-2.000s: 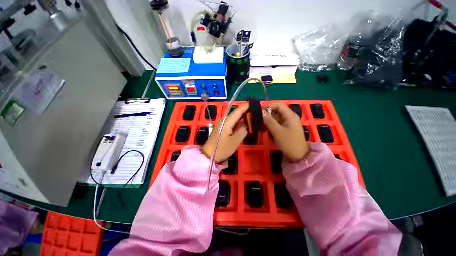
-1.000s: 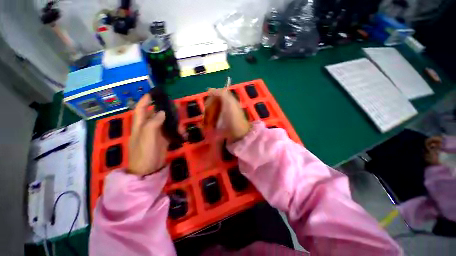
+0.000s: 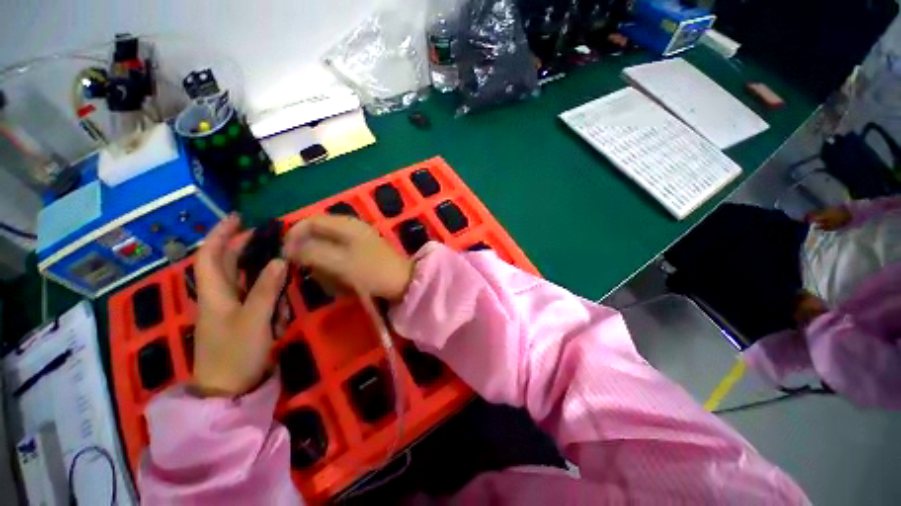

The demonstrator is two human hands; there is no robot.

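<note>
My left hand [image 3: 232, 321] holds a black part [image 3: 261, 249] upright between thumb and fingers, above the red compartment tray [image 3: 341, 328]. My right hand [image 3: 348, 255] is against the same part from the right, its fingertips closed on or beside it; the fingers are blurred and what they grip is partly hidden. A clear air hose [image 3: 393, 371] hangs from under my right hand and loops down over the tray's front. Black watch units [image 3: 371, 392] lie in many tray pockets.
The blue control box [image 3: 128, 229] and pen cup [image 3: 219, 138] stand behind left. The clipboard [image 3: 59, 371] is at left, the white box [image 3: 308, 119] behind the tray. Printed sheets [image 3: 652, 148] lie right. Another person's pink sleeve [image 3: 840, 346] shows at far right.
The view has swung right. My hands, apart one second ago, have come together at the black part. The orange piece seen at my right hand then is no longer visible.
</note>
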